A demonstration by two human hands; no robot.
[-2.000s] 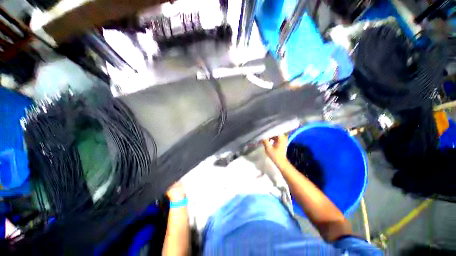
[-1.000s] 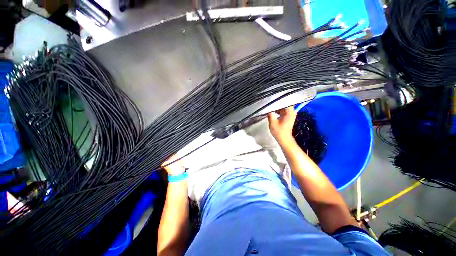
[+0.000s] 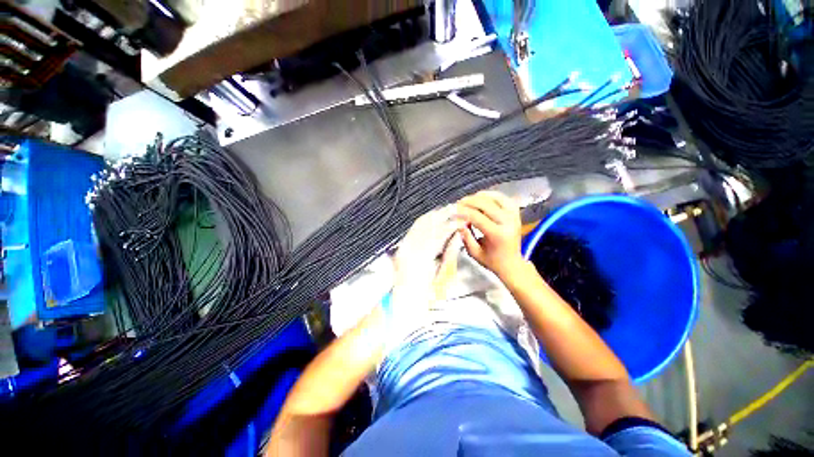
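Observation:
A wide bundle of black cables [image 3: 357, 214] with silvery ends lies diagonally across the front of the grey bench. My left hand [image 3: 427, 245] is over the pale lap cloth [image 3: 355, 294], close beside my right hand. It is overexposed and blurred, so its fingers are hard to tell. My right hand [image 3: 489, 230] has its fingers bent inward towards the left hand, at the near edge of the bundle. What lies between the two hands is hidden or too small to tell.
A blue bucket [image 3: 656, 277] with short black pieces stands at my right knee. A silvery bar [image 3: 428, 89] lies on the bench [image 3: 308, 161]. Coiled black cables [image 3: 241, 210] are at left and more [image 3: 741, 89] at far right. A blue tray [image 3: 571, 54] stands behind the cable ends.
My left hand has moved right and up from the left end of the cloth to beside my right hand. My right hand's fingers have bent inward. The camera view has shifted.

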